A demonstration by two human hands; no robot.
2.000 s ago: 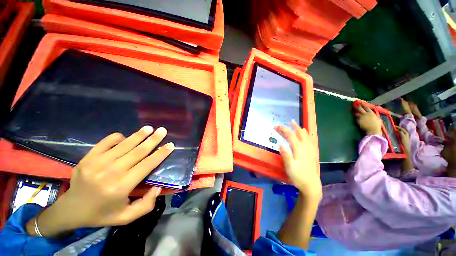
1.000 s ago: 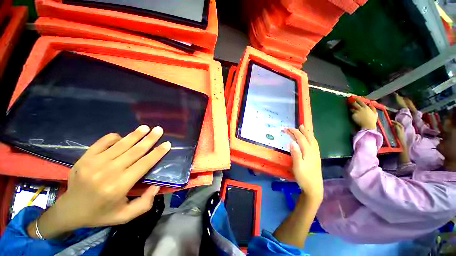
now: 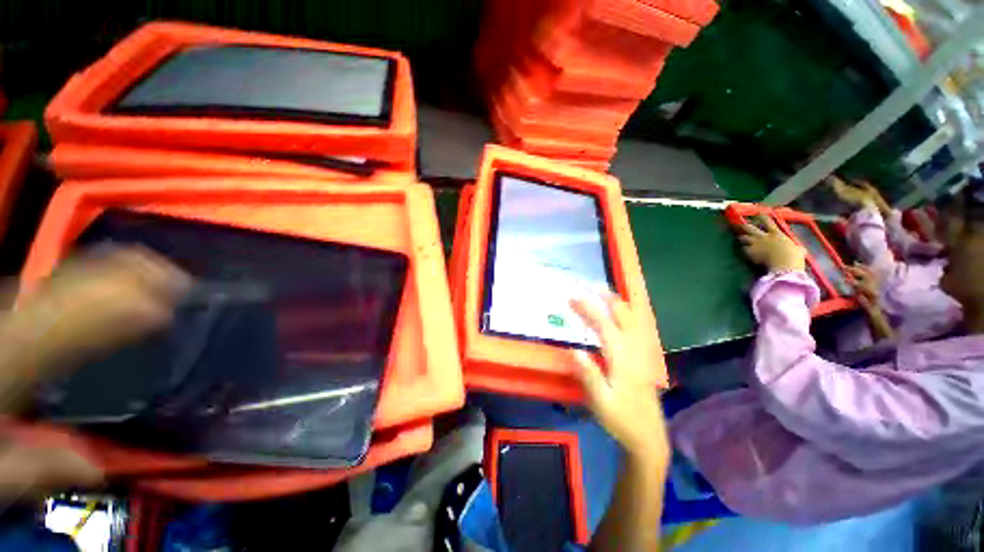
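A dark tablet (image 3: 291, 323) lies tilted across an orange-red foam tray (image 3: 437, 323) at the left. My left hand (image 3: 103, 313) is blurred over its left part; whether it grips the tablet is unclear. A lit white tablet (image 3: 548, 253) with a small green mark sits in a foam tray (image 3: 637, 291) at the centre. My right hand (image 3: 617, 372) is open, its fingertips at the lower right of that screen; contact cannot be told for certain.
Another tablet (image 3: 264, 81) lies in a tray behind. A tall foam tray stack (image 3: 577, 81) stands at the back. A small dark device (image 3: 536, 491) is low near my lap. A person in a pink smock (image 3: 820, 399) holds a tray at the right on the green bench (image 3: 685, 275).
My left hand has moved left from the dark tablet's lower right part to its left side. The dark tablet sits lower in view. My right hand stays near the lit screen's lower right.
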